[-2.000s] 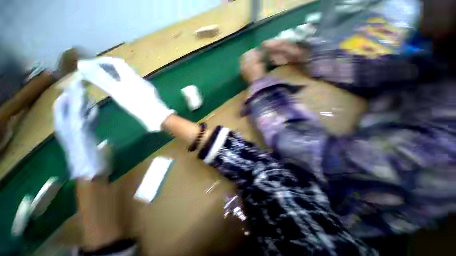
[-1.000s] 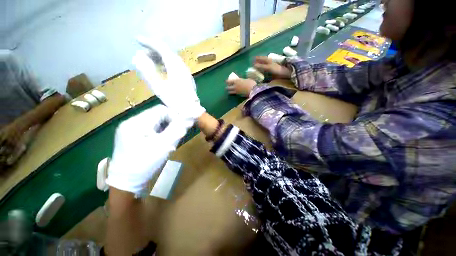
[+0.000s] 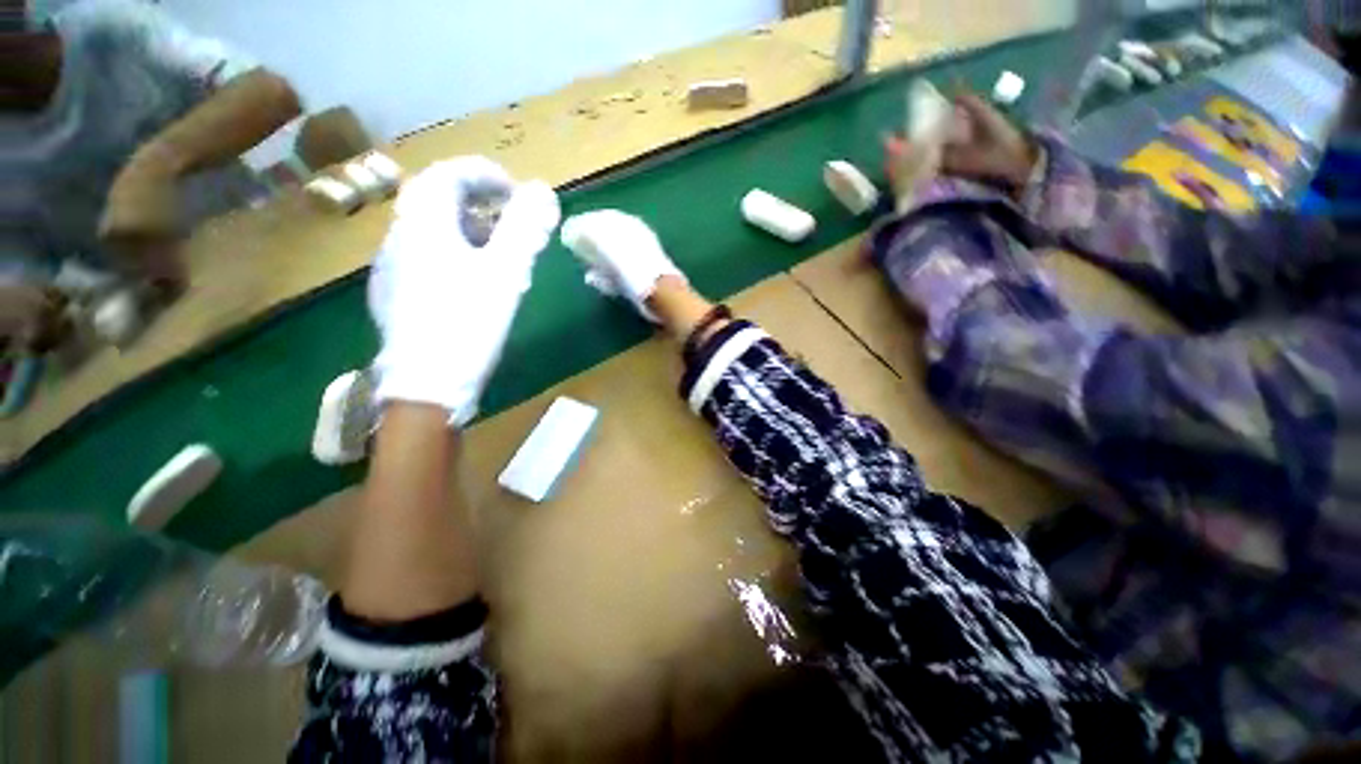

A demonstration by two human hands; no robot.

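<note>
My left hand [image 3: 455, 291], in a white glove, is raised over the belt with its fingers curled; a small greyish patch shows between them, too unclear to name. My right hand [image 3: 624, 261], also gloved, is low over the green conveyor belt [image 3: 672, 202], palm down; whether it holds anything cannot be told. One white oblong workpiece [image 3: 346, 418] lies just left of my left wrist, and another workpiece [image 3: 175, 485] lies farther left. To the right are a white workpiece [image 3: 778, 215] and a tan-faced workpiece [image 3: 851, 185]. A white block with a teal edge [image 3: 549, 449] lies on the cardboard before me.
A person in a plaid sleeve [image 3: 1015, 329] works close at right, hands over the belt. Another person's arm [image 3: 194, 157] is across at far left. A clear plastic bottle [image 3: 261, 609] lies lower left. Several workpieces [image 3: 358, 179] sit on the far bench [image 3: 597, 127].
My hands, together a second ago, are now apart: the left raised and curled, the right lower over the belt. White workpieces now show right of my right hand. The view has shifted.
</note>
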